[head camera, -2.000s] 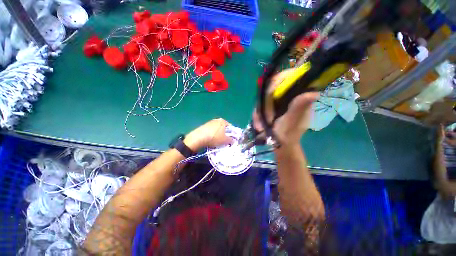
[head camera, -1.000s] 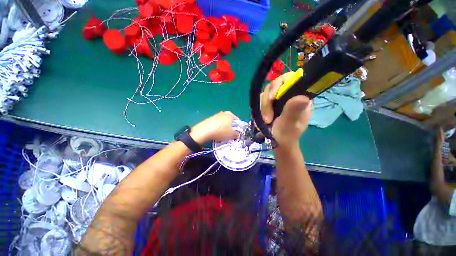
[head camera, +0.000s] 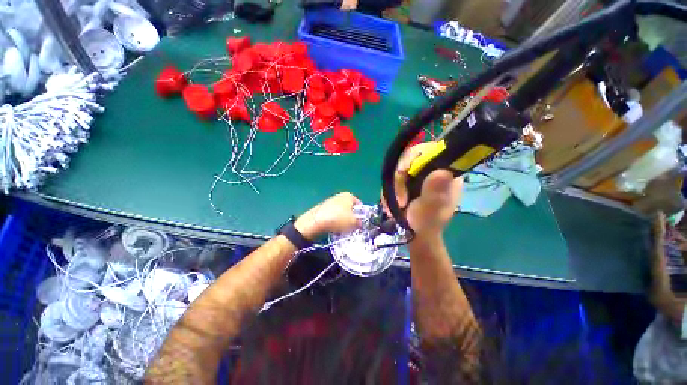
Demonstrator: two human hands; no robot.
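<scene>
My left hand (head camera: 331,216) grips the upper left rim of a white round housing (head camera: 364,254), held at the bench's near edge with its open inside up. A white cable (head camera: 305,286) hangs from it to the lower left. My right hand (head camera: 428,192) is closed around a black power screwdriver (head camera: 471,143) with yellow stripes. The driver slants down to the left, its lower end at the housing. The tip and any screw are too small and blurred to tell. A thick black hose (head camera: 444,101) loops beside the driver.
Red caps (head camera: 282,75) with thin cords lie mid-bench, before a blue crate (head camera: 354,43). Bundled white cables (head camera: 45,131) are at the left edge. White housings (head camera: 98,301) fill the near-left bin. A pale green cloth (head camera: 501,180) lies right. A person's arm (head camera: 659,263) shows far right.
The view has shifted, so the bench things sit lower in the picture. Both hands keep their hold, and the driver's lower end stays at the housing.
</scene>
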